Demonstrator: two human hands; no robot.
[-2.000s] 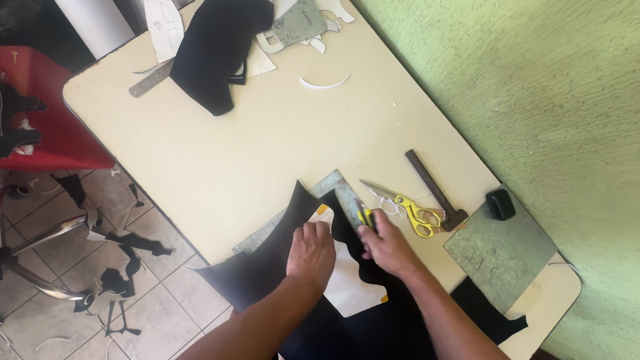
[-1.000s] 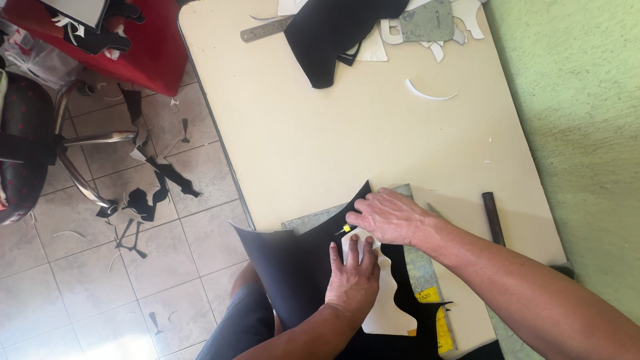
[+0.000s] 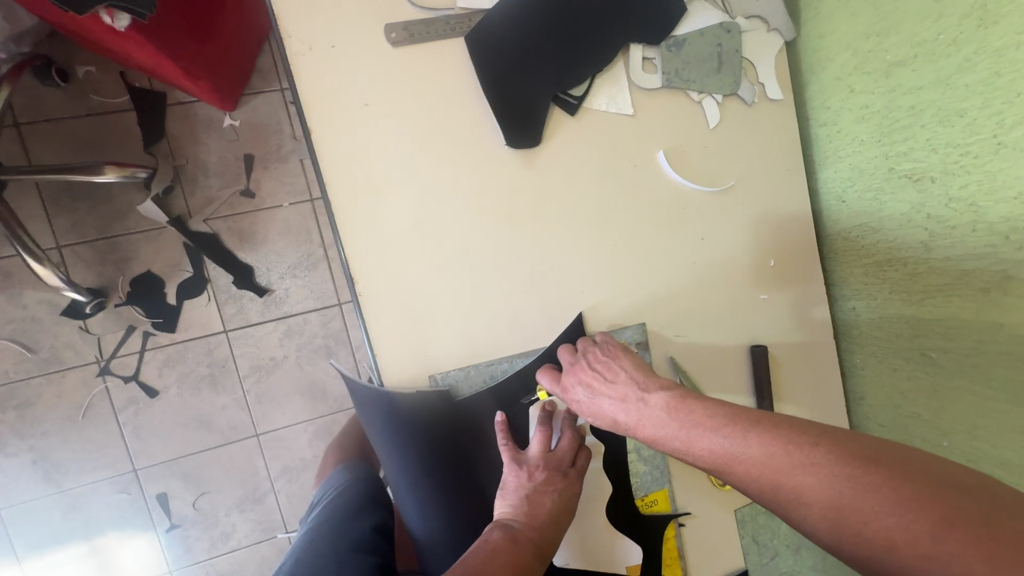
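My left hand [image 3: 544, 480] lies with spread fingers on a white template [image 3: 596, 524], pressing it onto a sheet of black material [image 3: 432, 464]. The sheet's left part curls up past the table edge. My right hand [image 3: 604, 380] is closed around a small cutter with a yellow part [image 3: 542, 393]; its blade points left at the template's upper edge. Most of the cutter is hidden by the fingers. Beneath the sheet lies a worn grey-green cutting board [image 3: 632, 340]. A wavy-edged black strip [image 3: 620, 480] runs down the template's right side.
Scissors [image 3: 684, 374] and a dark rod-like handle [image 3: 761, 376] lie right of the board, partly under my right arm. A steel ruler [image 3: 428, 29], a large black piece [image 3: 560, 64] and templates [image 3: 700, 60] are at the far end. A green wall [image 3: 920, 200] borders the table; scraps lie on the floor.
My right hand has moved with the cutter from the template's right side to its upper edge. The black sheet's left part stands more curled than two seconds ago. The view has shifted left.
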